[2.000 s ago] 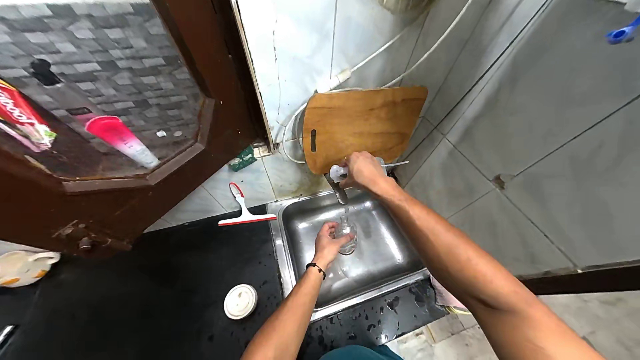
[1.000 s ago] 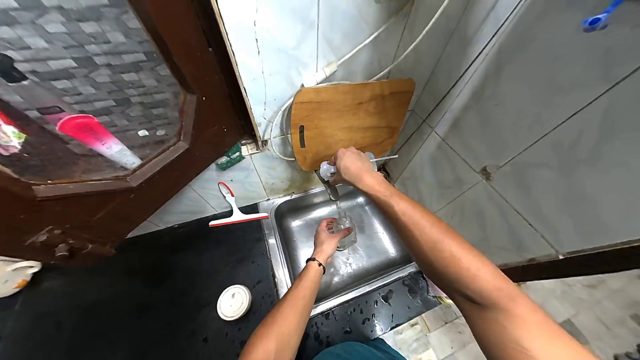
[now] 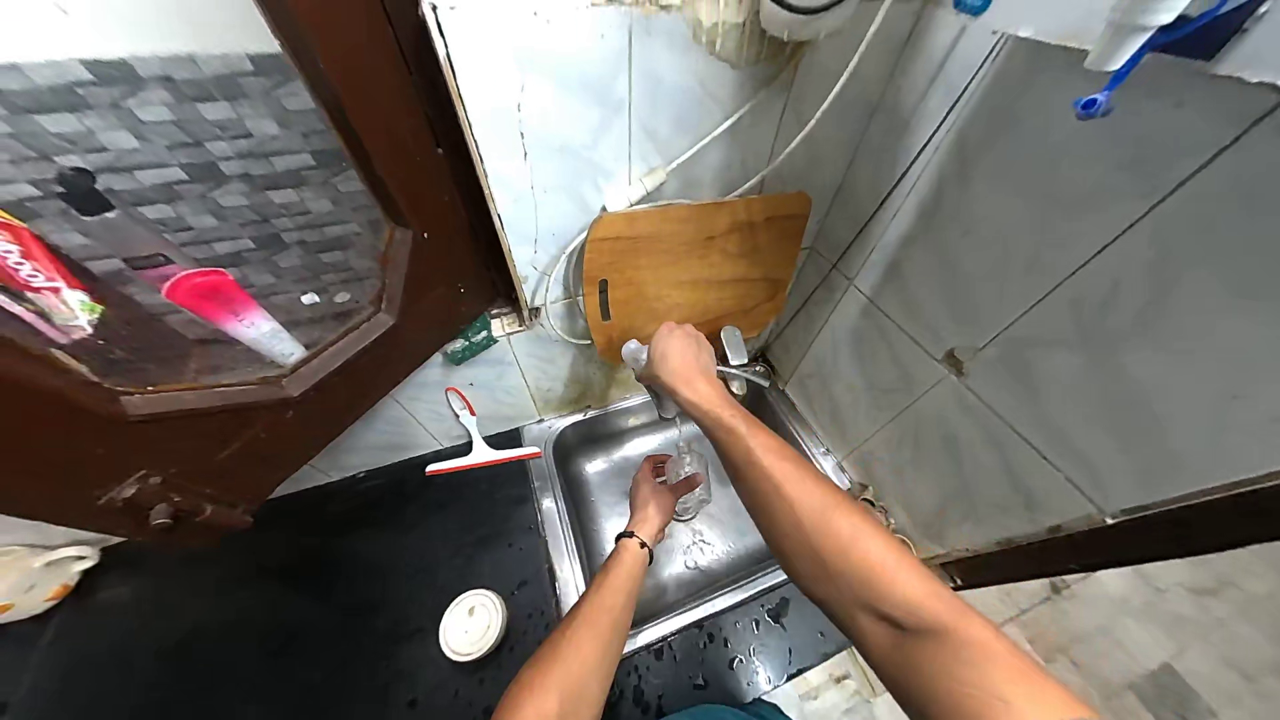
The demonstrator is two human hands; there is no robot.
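Note:
My left hand (image 3: 657,494) holds a clear glass jar (image 3: 690,482) low in the stainless steel sink (image 3: 610,560). A thin stream of water falls toward the jar's mouth from the faucet spout (image 3: 662,402). My right hand (image 3: 682,362) is closed around the top of the faucet above the sink, its fingers partly hidden from view. Wet drops and a little water show on the basin floor beside the jar. On the black counter left of the sink lies a round white lid (image 3: 473,625).
A white and red squeegee (image 3: 482,455) lies at the sink's left corner. A wooden cutting board (image 3: 700,265) leans on the tiled wall behind the faucet. The brown door with a glass pane (image 3: 400,290) stands at left. A patterned dish (image 3: 40,580) sits at far left.

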